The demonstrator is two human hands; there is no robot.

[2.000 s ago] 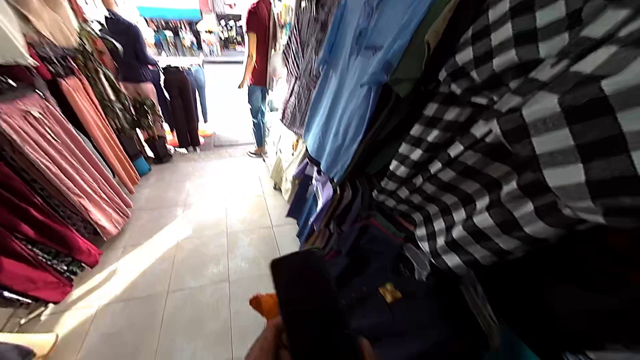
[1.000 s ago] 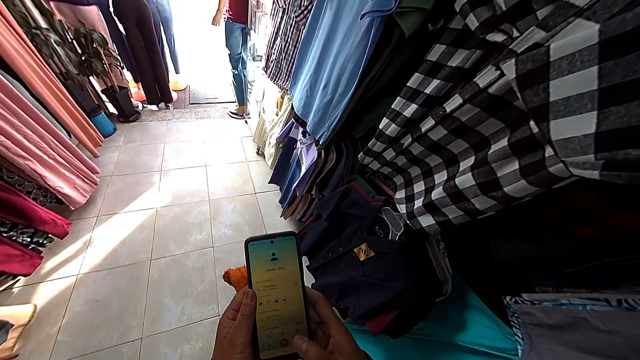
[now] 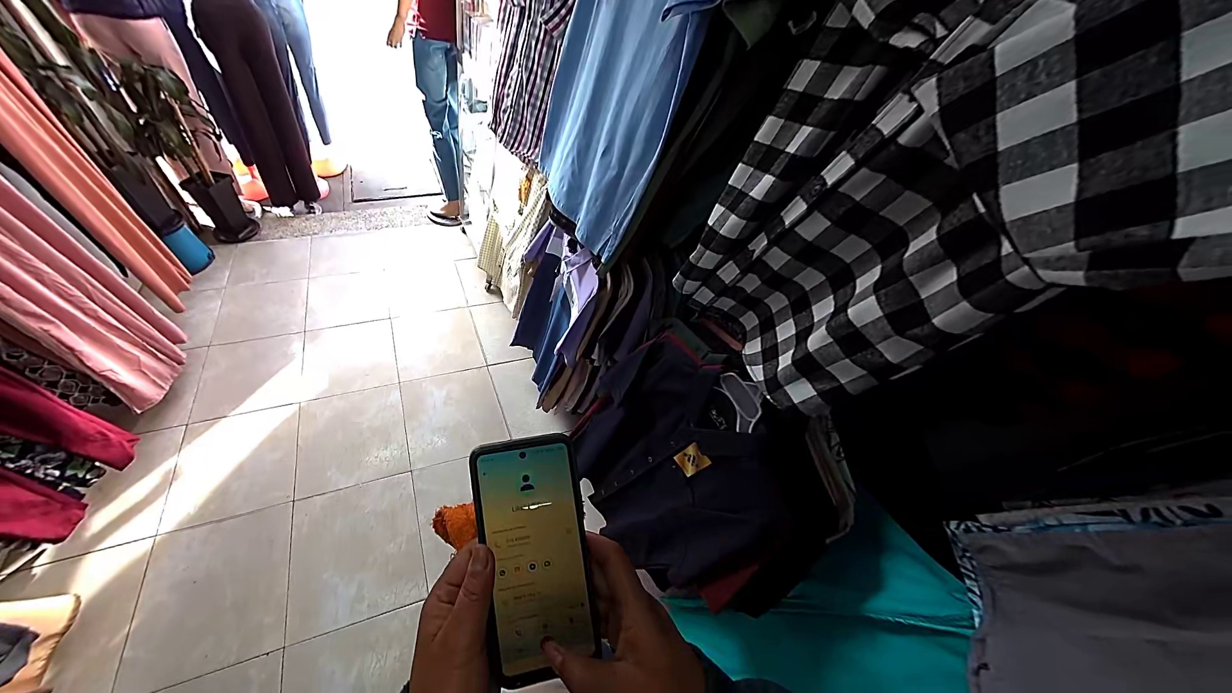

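Observation:
A smartphone (image 3: pixel 539 568) with a lit screen is held upright between both my hands at the bottom centre of the head view. My left hand (image 3: pixel 457 616) grips its left edge, thumb along the side. My right hand (image 3: pixel 630 621) holds the right edge, its thumb over the lower part of the screen. Just beyond the phone's left side shows a fuzzy orange thing (image 3: pixel 455 525). To the right of the phone lies a dark navy shirt (image 3: pixel 674 481) with a small gold tag.
Black-and-white checked shirts (image 3: pixel 866 221) and a light blue shirt (image 3: pixel 616 125) hang on the right. Pink garments (image 3: pixel 87 289) hang on the left, near potted plants (image 3: pixel 217 197). A person in jeans (image 3: pixel 438 106) stands by the doorway beyond the tiled floor (image 3: pixel 351 462).
The phone's screen, dark two seconds ago, is lit in the two later frames. Both hands are around the phone, and my right thumb has moved up onto the lower screen.

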